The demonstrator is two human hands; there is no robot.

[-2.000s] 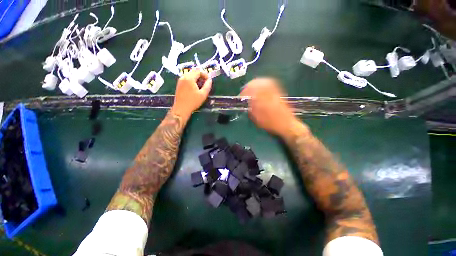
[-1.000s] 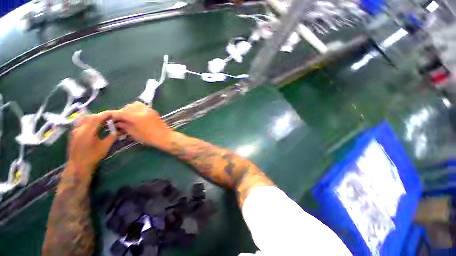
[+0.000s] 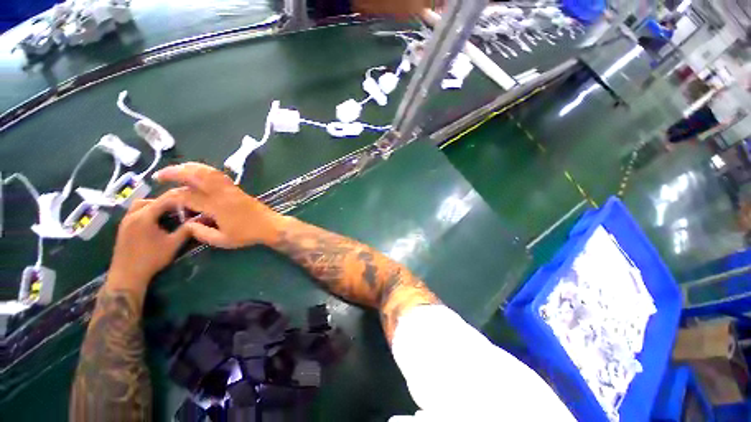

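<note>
My left hand (image 3: 152,239) and my right hand (image 3: 221,206) meet above the worn dark rail. Their fingertips are close together around a small pale piece (image 3: 182,216), mostly hidden by the fingers. Which hand grips it is hard to tell. Open white adapters with yellow parts inside lie on the belt to the left, one (image 3: 85,220) beside my left hand and one (image 3: 35,285) lower at the left edge. A white cord (image 3: 240,157) runs down behind my right hand. The pile of black pieces (image 3: 247,350) lies on the green bench below my hands.
Closed white adapters with cords (image 3: 286,120) lie on the belt (image 3: 222,91) past my hands. A metal post (image 3: 440,62) stands at its edge. A blue crate (image 3: 663,284) of small white pieces is low at right. A person (image 3: 700,111) is far off at upper right.
Since two seconds ago the view has swung right, bringing the blue crate into sight, and my hands have come together. Over the last second they stay together, with my right fingers lifted and spread more.
</note>
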